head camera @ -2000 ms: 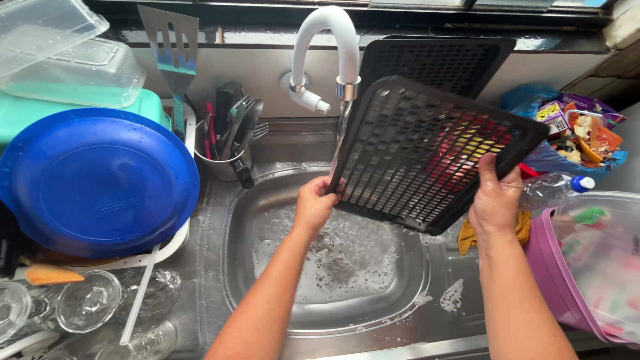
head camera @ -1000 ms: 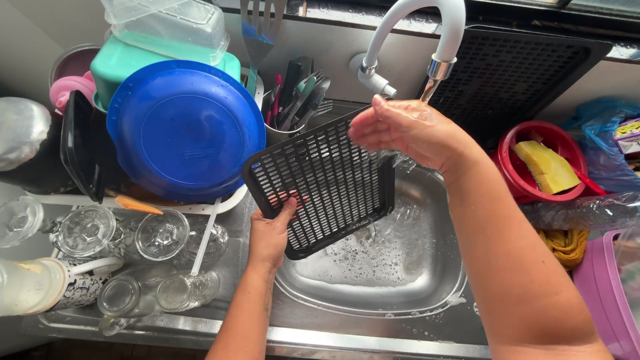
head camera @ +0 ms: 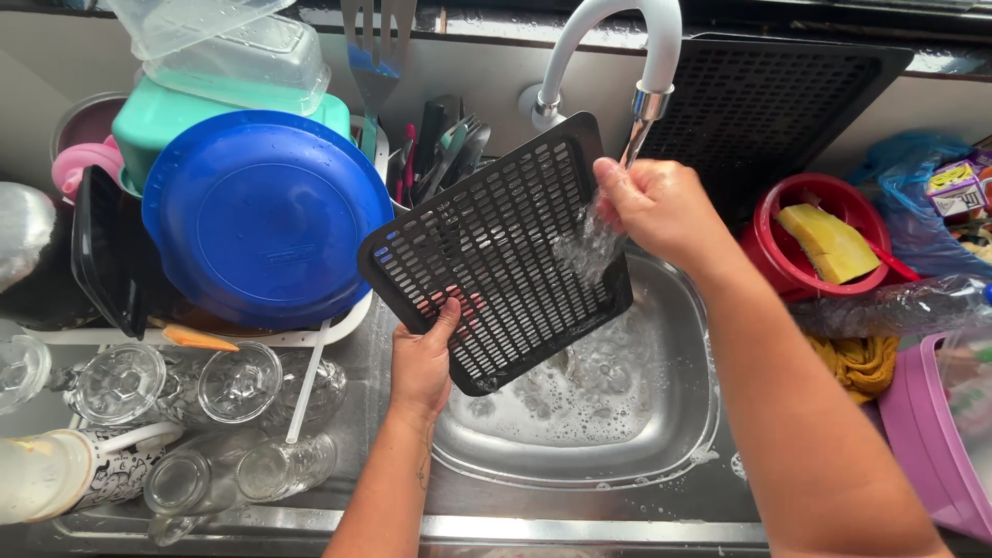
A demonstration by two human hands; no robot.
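My left hand (head camera: 422, 360) grips the lower left edge of a black slotted tray (head camera: 504, 256), thumb on top, over the stainless steel sink basin (head camera: 573, 465). The tray is tilted, its lower corner above soapy water. My right hand (head camera: 651, 205) is under the white faucet (head camera: 670, 46), fingers curled in the running water at the tray's right side; whether they touch the tray or hold anything cannot be told. Water splashes onto the slots. A second black slotted tray (head camera: 759, 101) leans against the wall behind the faucet.
On the left, a blue plastic bowl (head camera: 267, 217), teal container (head camera: 167, 116), cutlery (head camera: 442, 151) and upturned glasses (head camera: 240, 380) crowd the drainer. At right are a red bowl (head camera: 775, 201) with a yellow sponge (head camera: 829, 244), a plastic bottle (head camera: 876, 306), a yellow cloth (head camera: 860, 364) and a purple bin (head camera: 922, 434).
Two seconds ago both hands held the tray; now my left hand grips it at the left. My right hand has gone from open fingers beside the faucet to curled fingers under the stream.
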